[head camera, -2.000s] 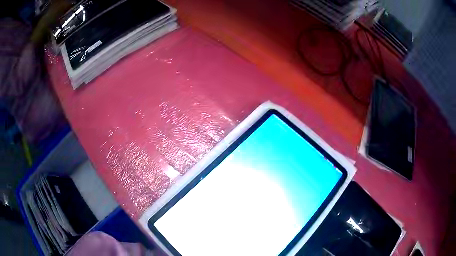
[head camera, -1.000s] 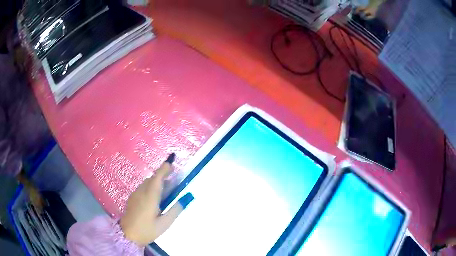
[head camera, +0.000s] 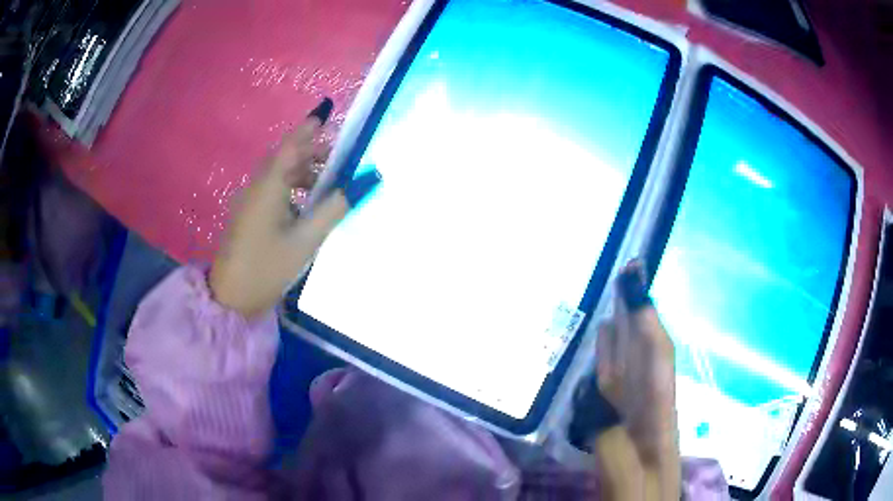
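Two large tablets lie side by side on the pink-red mat. The left tablet (head camera: 470, 225) shows a blue-to-white screen with a barcode label near its lower right corner. The right tablet (head camera: 759, 235) is also lit blue and white, with glare lines. My left hand (head camera: 259, 230) is at the left tablet's left edge, its capped thumb over the border and a capped finger raised outside the edge. My right hand (head camera: 636, 367) is over the gap between the tablets, a capped fingertip by the right tablet's left border. Touch is unclear for both hands; I see no grip.
Stacked dark tablets (head camera: 78, 73) stand at the upper left, cut off by the frame. Another dark tablet (head camera: 769, 22) is at the top right, and one (head camera: 862, 445) at the lower right edge. A blue-rimmed bin (head camera: 101, 352) is below the bench edge at left.
The right tablet's screen has gone from black to lit. My left hand, then my right hand, have come into view. The view has shifted, so both tablets sit higher in it.
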